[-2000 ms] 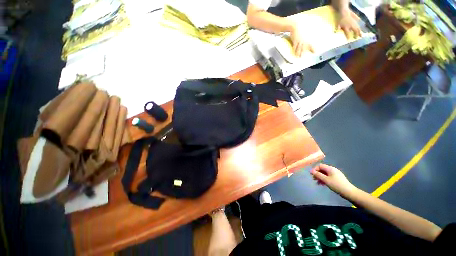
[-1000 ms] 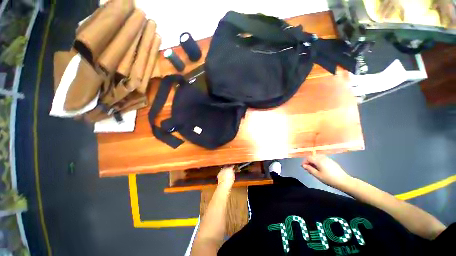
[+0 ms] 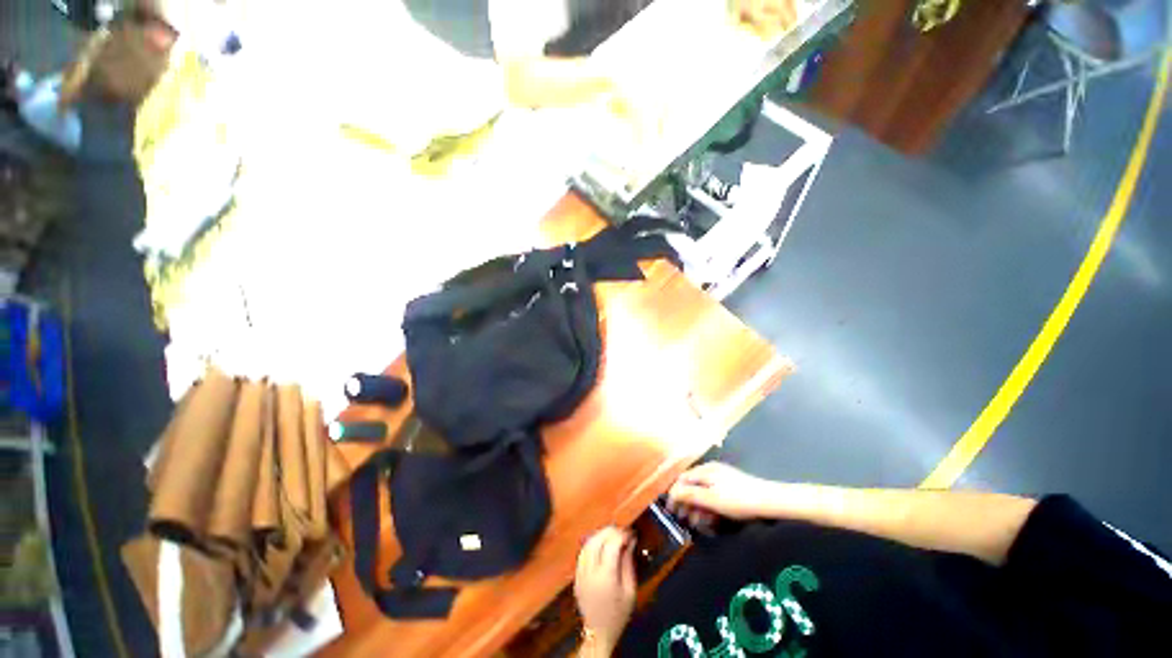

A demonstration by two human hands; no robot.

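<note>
My left hand (image 3: 605,578) is at the desk's front edge, beside the dark gap of the drawer (image 3: 656,555). My right hand (image 3: 717,495) is over the drawer's right part, palm down with bent fingers. Thin shiny things show just under its fingertips; I cannot tell whether it grips them. What my left fingers touch is hidden. The black bag (image 3: 501,354) lies on the orange-brown desk (image 3: 643,386), with a smaller black pouch (image 3: 469,514) and its strap nearer me.
Two dark spools (image 3: 381,388) lie left of the bag. Curled brown leather pieces (image 3: 244,463) are at the desk's left. A white-covered table (image 3: 321,219) stands beyond, with another person's arm (image 3: 553,84) over it. A white-framed cart (image 3: 784,193) stands past the desk's far corner.
The view has turned and shifted. My right hand has moved from the desk's right front corner in to the drawer, close to my left hand. My left hand is now at the drawer's edge.
</note>
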